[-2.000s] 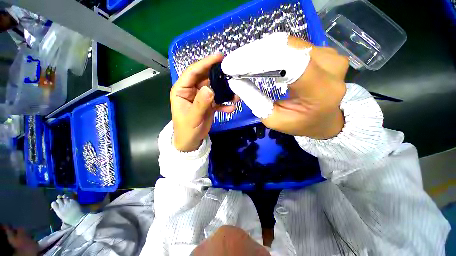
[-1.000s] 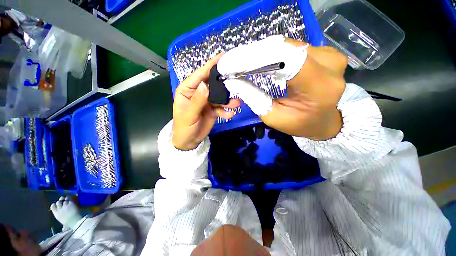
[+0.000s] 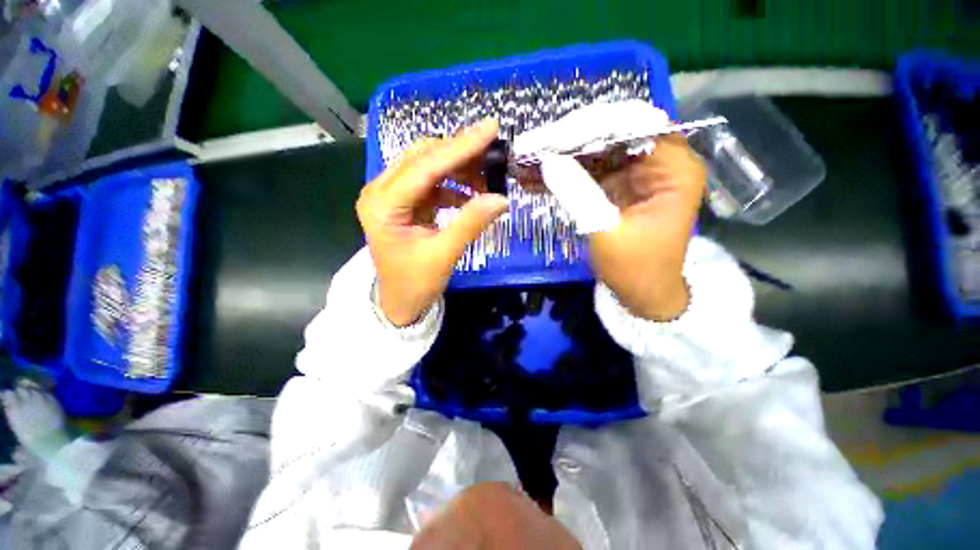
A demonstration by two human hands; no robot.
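Observation:
My left hand (image 3: 430, 215) holds a small black part (image 3: 496, 168) upright between thumb and fingertips. My right hand (image 3: 634, 193), with white coverings on its fingers, grips a long slim silvery rod or tool (image 3: 688, 128). Its left end points at the black part; whether it touches or enters it is hard to tell. Both hands are over the blue rod tray (image 3: 527, 277), which holds many silvery rods. The nearer blue tray (image 3: 516, 416) with dark parts lies just below the hands.
A clear plastic box (image 3: 801, 172) lies to the right, with a thin black strip (image 3: 765, 276) below it. Other blue trays stand at the left (image 3: 82, 279) and far right (image 3: 926, 183). A green belt (image 3: 516, 27) runs behind. A neighbour's gloved hand (image 3: 38, 424) shows at lower left.
The view has shifted and turned. The black part now shows narrower, edge-on. The rod or tool in my right hand shows longer and points up to the right; the right hand has turned.

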